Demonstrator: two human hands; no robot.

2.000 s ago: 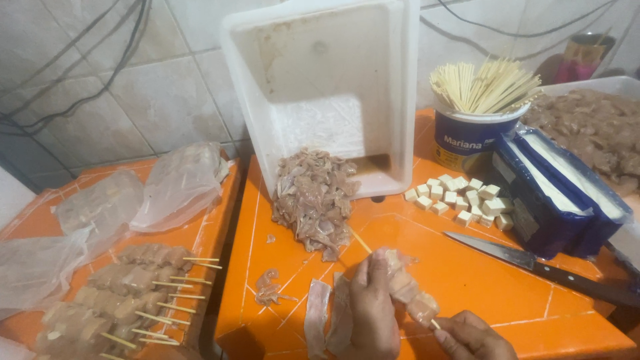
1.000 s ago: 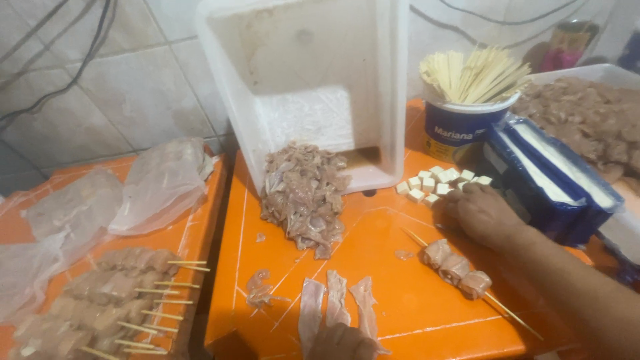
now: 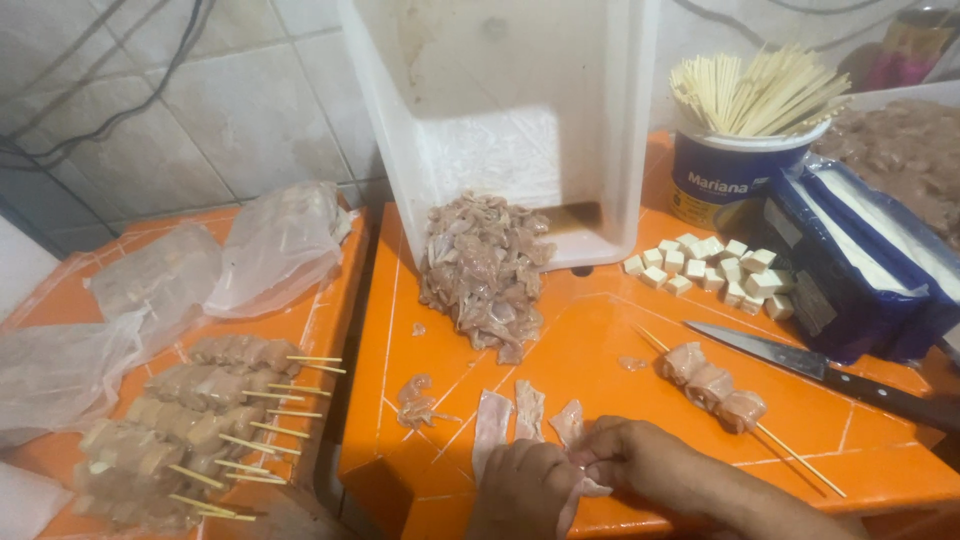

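Observation:
Near the front edge of the orange table (image 3: pixel 600 375), my left hand (image 3: pixel 525 487) and my right hand (image 3: pixel 637 457) meet, both pinching one strip of raw meat (image 3: pixel 592 487). Whether a cheese cube is inside it cannot be seen. Further flat meat strips (image 3: pixel 529 409) lie just beyond my fingers. To the right of my right hand rests a wooden skewer with several rolled meat pieces (image 3: pixel 709 386). White cheese cubes (image 3: pixel 712 266) sit behind it, and a knife with a black handle (image 3: pixel 765 349) lies between them. A heap of raw meat (image 3: pixel 487 277) spills from the white plastic tub (image 3: pixel 607 150).
On the left orange surface are stacked meat skewers (image 3: pixel 187 427) and plastic-wrapped bundles (image 3: pixel 277 247). At the right stand a blue bucket of wooden skewers (image 3: pixel 735 172), blue packs of white cheese (image 3: pixel 847 255) and a container of meat (image 3: pixel 900 150). A gap separates the two orange surfaces.
Two seconds ago both my hands held the skewer; one second ago it lay on the table and my right hand was at the cheese cubes. My right hand has since come back beside my left.

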